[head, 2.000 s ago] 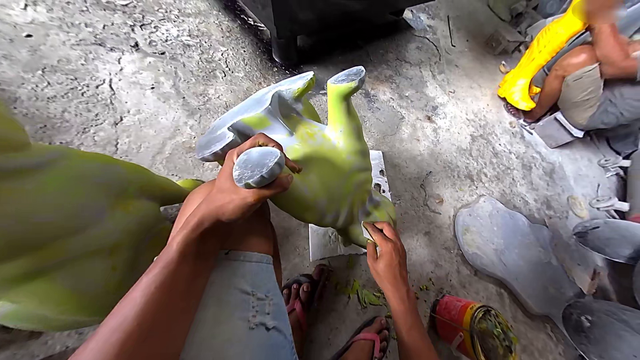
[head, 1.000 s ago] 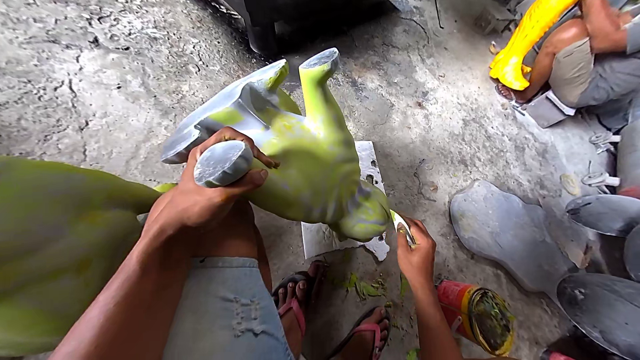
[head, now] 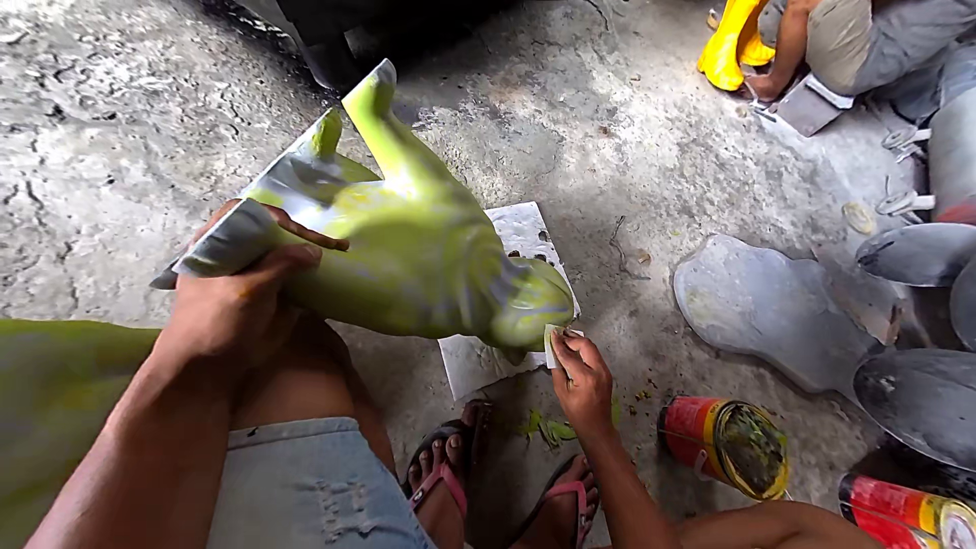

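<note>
A yellow-green animal figure (head: 412, 259) with grey patches lies tilted across my lap, its head towards the lower right and its legs towards the upper left. My left hand (head: 236, 297) is closed around one of its legs, just behind the flat grey foot end. Between the thumb and fingers of my right hand (head: 583, 374) is a small pale flat piece (head: 550, 347), held against or close beside the head. Its material cannot be told. Below the figure's head, a white perforated sheet (head: 476, 366) lies on the floor.
Red and yellow cans (head: 686, 435) stand at lower right, near a flat grey shaped slab (head: 762, 305) and grey oval pieces (head: 915, 396). A co-worker (head: 839, 46) sits at upper right with a yellow figure (head: 724, 61). A large green form (head: 61, 412) is at left, a dark object (head: 328, 46) at the top.
My left hand has turned the figure, so that the foot end it holds shows more from the side. My right hand was a little away from the head one second ago and is now at it.
</note>
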